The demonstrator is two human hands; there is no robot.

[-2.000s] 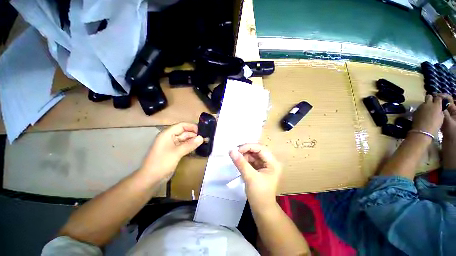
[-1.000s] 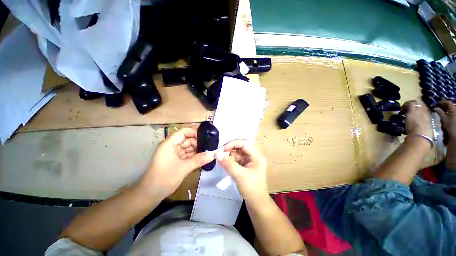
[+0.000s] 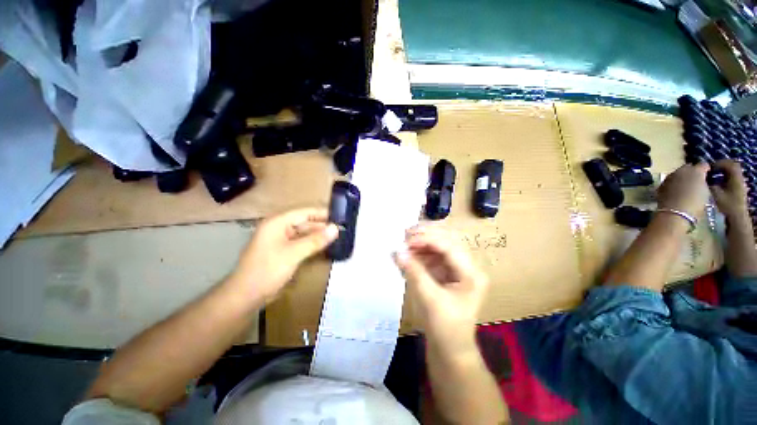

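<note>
My left hand holds a black plastic housing upright between thumb and fingers at the left edge of the white label sheet. My right hand is blurred over the sheet's right side, thumb and fingertips close together; whether a sticker is between them cannot be told. Right of the sheet, a black housing stands beside a labelled housing with a pale patch, a small gap between them.
A heap of black housings and crumpled white sheeting lie at upper left, by a dark box. A green surface runs along the back. At right, a neighbouring person's hands work near several housings and dense dark rows.
A second housing now lies right of the sheet, and the labelled one there has turned more upright. My hands have moved apart; my left hand holds a housing. The neighbour's hands have moved.
</note>
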